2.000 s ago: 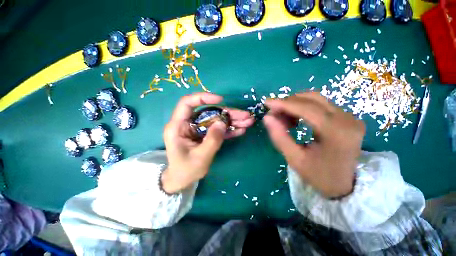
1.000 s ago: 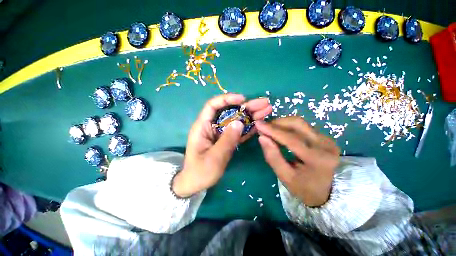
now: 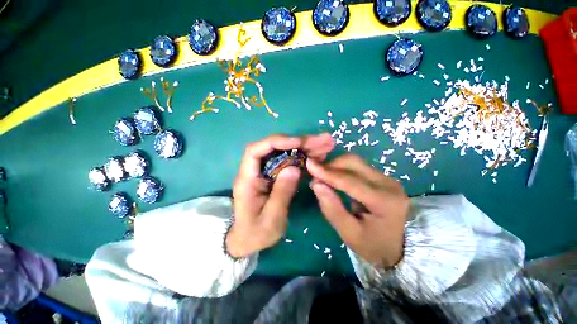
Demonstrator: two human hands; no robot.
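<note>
My left hand (image 3: pixel 262 202) holds a dark round faceted dome unit (image 3: pixel 283 165) between thumb and fingers, tilted, above the green surface. A bit of amber strip shows on the unit near my thumb. My right hand (image 3: pixel 360 205) has its thumb and index fingertips close together at the unit's right edge. Whether they pinch anything is too blurred to tell. Both hands are bare, with white elastic-cuffed sleeves.
Dome units (image 3: pixel 279 25) stand along the yellow stripe (image 3: pixel 247 42). Smaller domes (image 3: pixel 167 144) lie left. Amber strips (image 3: pixel 239 82) lie behind my hands. White bits (image 3: pixel 481 126), silver tweezers (image 3: pixel 538 152) and a red bin (image 3: pixel 562 63) are right. A person's sleeve (image 3: pixel 24 275) shows far left.
The unit in my left hand has tilted. My right hand has moved left, from among the white bits with a small dark thing at its fingertips, to the unit's edge.
</note>
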